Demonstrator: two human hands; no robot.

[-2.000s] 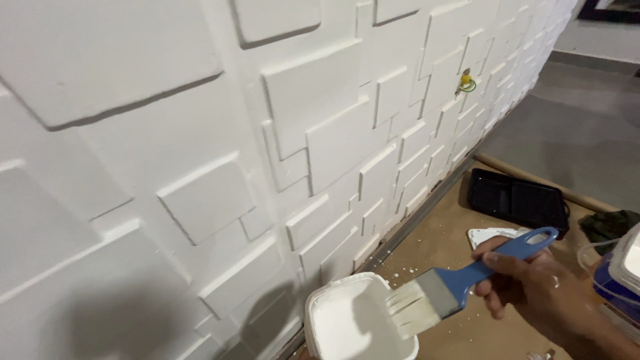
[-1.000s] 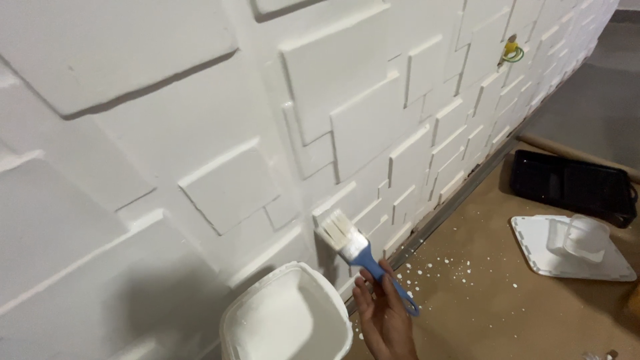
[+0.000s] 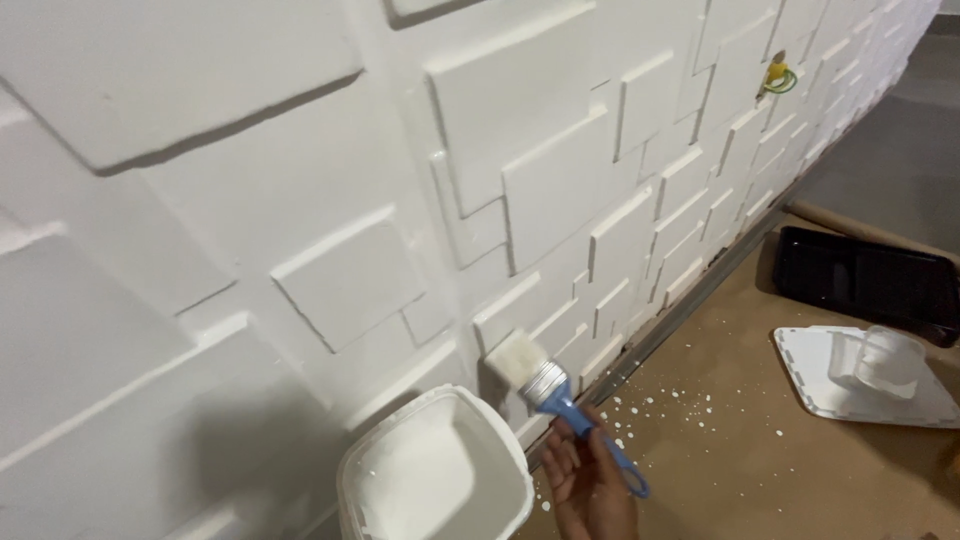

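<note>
My right hand (image 3: 589, 480), at the lower middle of the head view, grips the blue handle of a flat paintbrush (image 3: 547, 386). The pale bristles point up and left, against or very close to a raised block low on the white relief wall panel (image 3: 559, 187); contact cannot be told for sure. Left of the hand, at the bottom edge, is a white plastic bucket (image 3: 435, 465) with white paint in it. What holds or supports the bucket is out of sight. My left hand does not show.
Brown floor covering (image 3: 720, 465) with white paint drops lies along the wall base. On it at the right are a black paint tray (image 3: 862, 277) and a white lid (image 3: 810, 375) bearing a clear plastic cup (image 3: 889, 364). Yellow-green wires (image 3: 780, 79) stick out of the wall.
The brush was over the bucket with bristles down two seconds ago; it has since moved to the wall, bristles up. The view has shifted a little.
</note>
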